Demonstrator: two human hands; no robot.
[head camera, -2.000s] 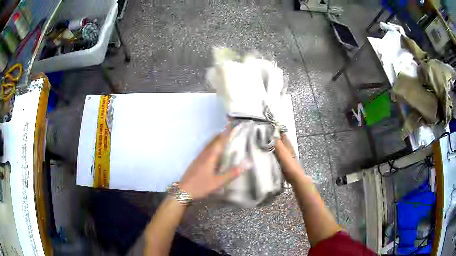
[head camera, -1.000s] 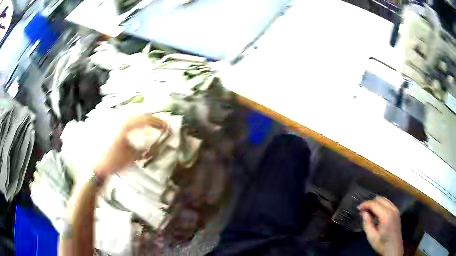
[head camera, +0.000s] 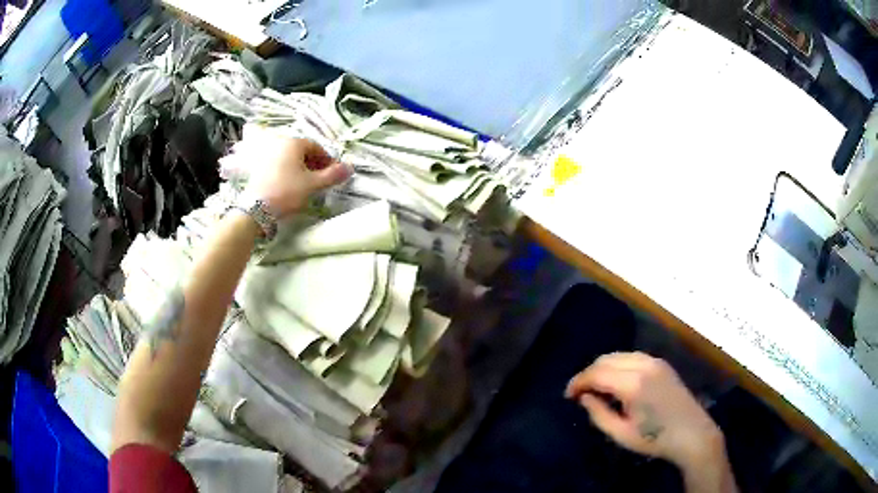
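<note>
Pale green-cream bundles of cut panels (head camera: 318, 298) with fanned, curled edges lie on a large pile at the left. Another bundle (head camera: 414, 144), gathered at a narrow point, lies just above. My left hand (head camera: 294, 175) is over the pile beside that gathered point, fingers curled. Whether it pinches cloth or a tie is hidden. My right hand (head camera: 640, 400) is low over my dark-clad lap, fingers loosely curled in, with nothing visible in it.
The white wood-edged sewing table (head camera: 664, 183) runs along the right, with a machine's metal plate (head camera: 794, 250) and a yellow mark (head camera: 565, 170). A grey-blue surface (head camera: 462, 48) is at the top. Grey panels (head camera: 24, 250) hang at the far left; dark cloth (head camera: 173, 154) lies behind the pile.
The view has swung from the white taped board and its tied bundle to the pile. Since one second ago, my left hand has moved up the pile; my right hand appears farther left.
</note>
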